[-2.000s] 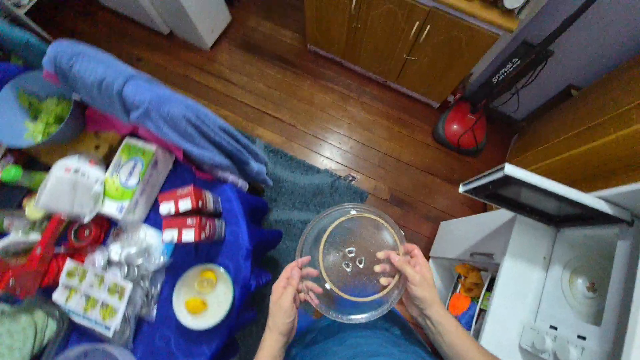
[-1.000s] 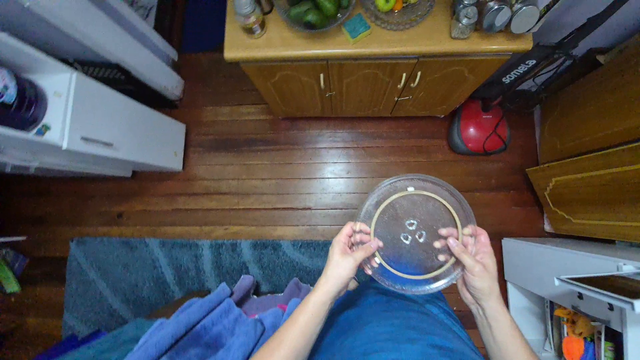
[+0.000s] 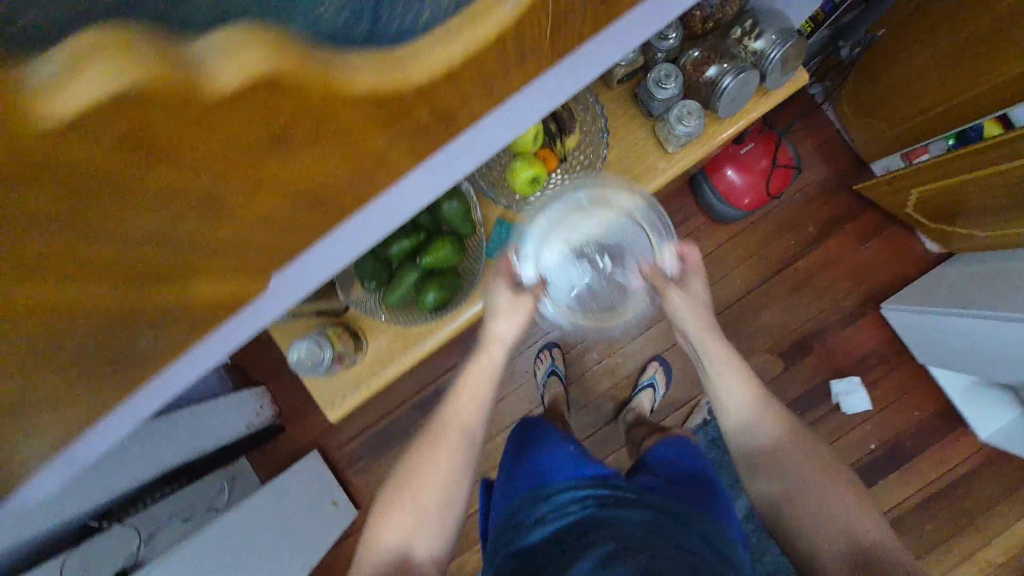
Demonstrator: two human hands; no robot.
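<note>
A round clear glass microwave turntable plate (image 3: 596, 256), blurred by motion, is held out in front of my body above the floor and the front edge of the wooden counter. My left hand (image 3: 512, 292) grips its left rim, and my right hand (image 3: 680, 280) grips its right rim. Beyond the plate, a patterned glass bowl (image 3: 588, 140) holds green apples, an orange fruit and dark bananas. To the left, another glass bowl (image 3: 478, 268) is filled with avocados (image 3: 440, 252). A green sponge (image 3: 499, 237) lies between the bowls, close to my left hand.
Glass jars (image 3: 720, 76) with metal lids crowd the counter's (image 3: 392, 376) right end; one jar (image 3: 324, 352) stands at its left end. A red vacuum cleaner (image 3: 748, 172) is on the floor beside it. White paper (image 3: 850, 395) lies on the floor at right, near a white cabinet (image 3: 968, 320).
The view has swung strongly toward the counter, and I am now close to it. The glass plate, held in both hands, is now near the fruit bowls.
</note>
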